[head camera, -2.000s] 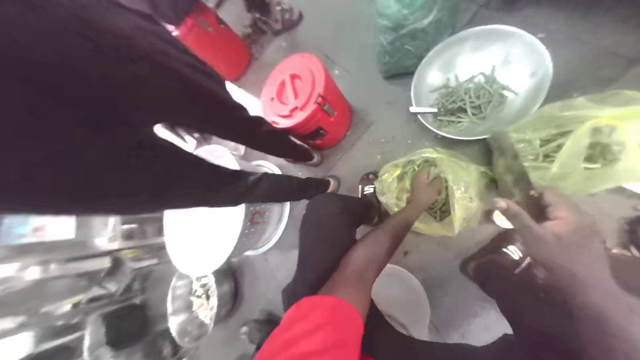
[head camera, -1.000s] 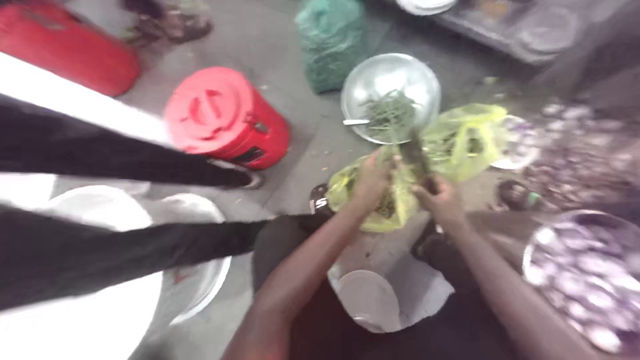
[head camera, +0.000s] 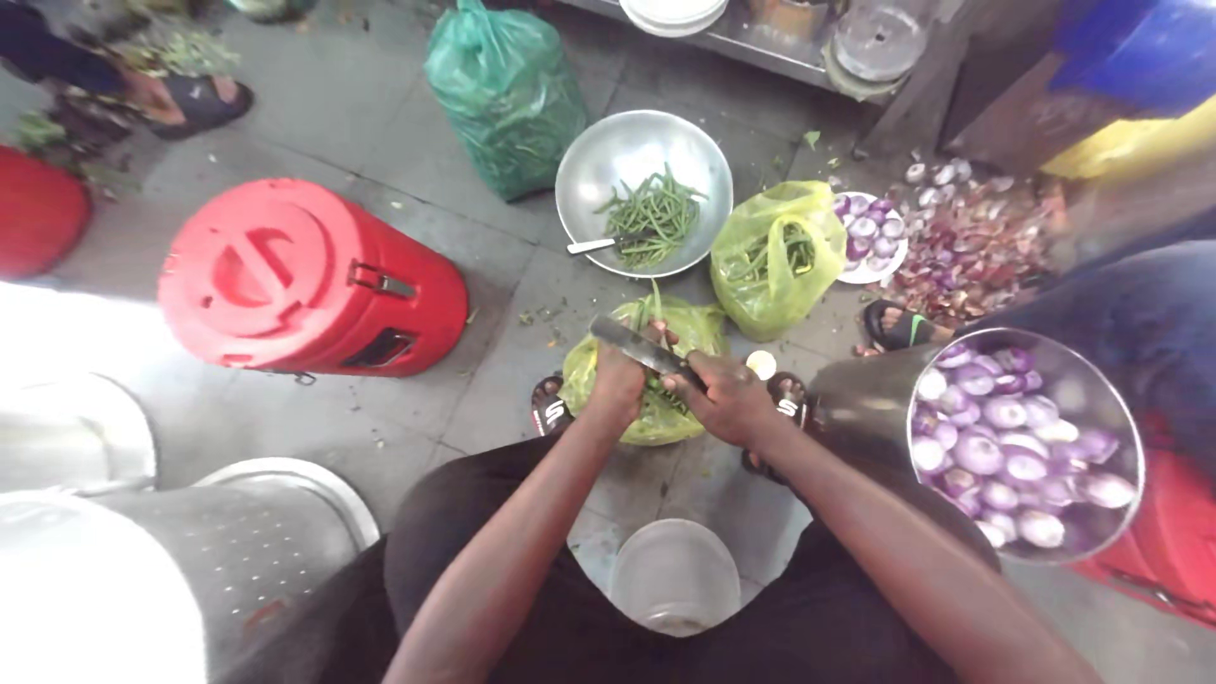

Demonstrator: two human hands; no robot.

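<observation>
My right hand (head camera: pixel 730 397) grips the handle of a broad-bladed knife (head camera: pixel 638 346), its blade angled up and left over my left hand (head camera: pixel 622 375). Green beans (head camera: pixel 655 302) stick up from my left hand's fingers, behind the blade. Both hands are above a yellow-green plastic bag (head camera: pixel 589 356) with beans in it, between my feet. Beyond it stands a metal bowl (head camera: pixel 641 142) with green beans and a white-handled knife (head camera: pixel 591 246). A second yellow-green bag (head camera: pixel 774 304) of beans sits right of the bowl.
A green plastic bag (head camera: pixel 513 100) and a red lidded container (head camera: pixel 313 275) stand at left. Peeled onions fill a metal pot (head camera: pixel 1026 456) at right, near a plate of onions (head camera: pixel 869 237), scattered peelings (head camera: pixel 983 237) and another person's foot (head camera: pixel 898 328). A bucket (head camera: pixel 676 575) is between my legs.
My left hand, inside the bag two seconds ago, is now above it with beans. The knife in my right hand has come over to my left hand. The view has shifted.
</observation>
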